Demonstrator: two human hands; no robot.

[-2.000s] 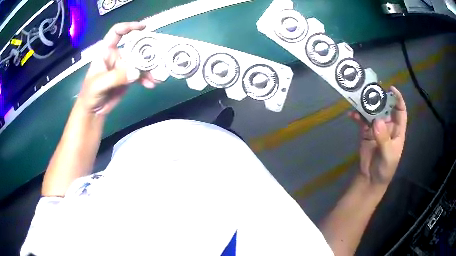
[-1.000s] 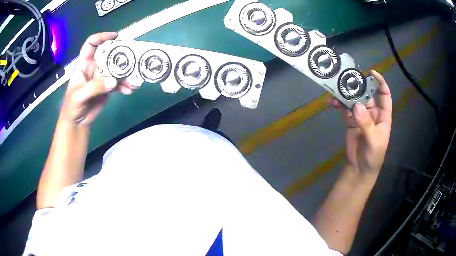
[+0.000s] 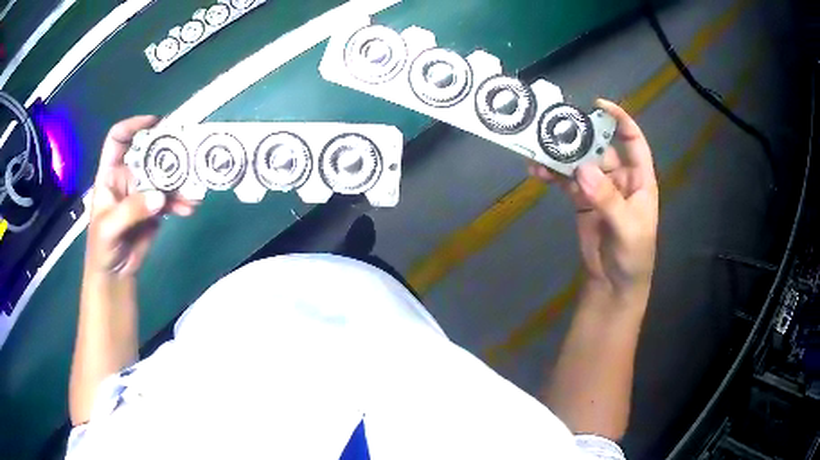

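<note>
My left hand [image 3: 130, 198] grips the left end of a silver-grey carrier plate [image 3: 252, 189], held about level above the belt's near edge. Four round assemblies with dark rings sit in a row in it, and its notched edge faces me. My right hand [image 3: 611, 193] grips the lower right end of a second carrier plate [image 3: 463, 126], tilted with its left end higher in the picture. It also holds four round assemblies, and its notched edge faces away from me. The two plates are apart.
A third carrier [image 3: 193, 36] lies on the green belt [image 3: 117, 99] at upper left, beyond a white metal strip [image 3: 261, 63]. A purple glow [image 3: 58, 148] and grey cables [image 3: 22, 166] are at the far left. The dark floor [image 3: 450, 216] has yellow lines and a black cable.
Both hands and their plates have moved left in the picture. The left plate has turned from slanting to about level; the right plate slants less. The third carrier shows more fully.
</note>
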